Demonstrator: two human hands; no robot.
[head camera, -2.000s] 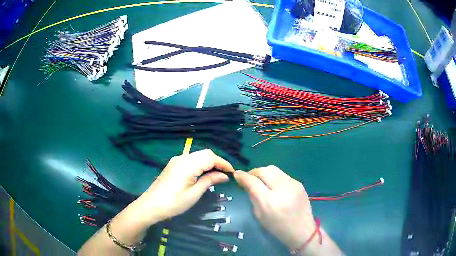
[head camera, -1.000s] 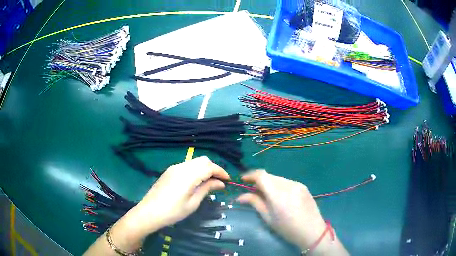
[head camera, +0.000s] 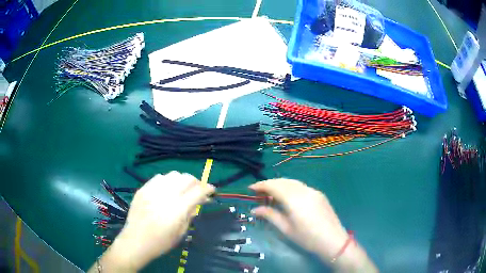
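Note:
A thin red lead runs between my two hands at the near centre. My left hand is closed on a black sleeve at the lead's left end; part of the sleeve shows left of the hand. My right hand pinches the lead's right part; its white plug is not visible. A pile of black sleeving lies just beyond my hands. Red, black and orange connector leads lie fanned behind my right hand. Sleeved leads with white plugs lie below my hands, partly hidden by my left arm.
Black tubes lie on a white sheet at the back. A blue tray at back right holds bags and wires. Multi-colour leads lie far left. A stack of sleeved leads lies far right, below a white device.
My left hand has moved left along the lead, away from my right hand, and more red wire shows between them. The white plug right of my right hand no longer shows.

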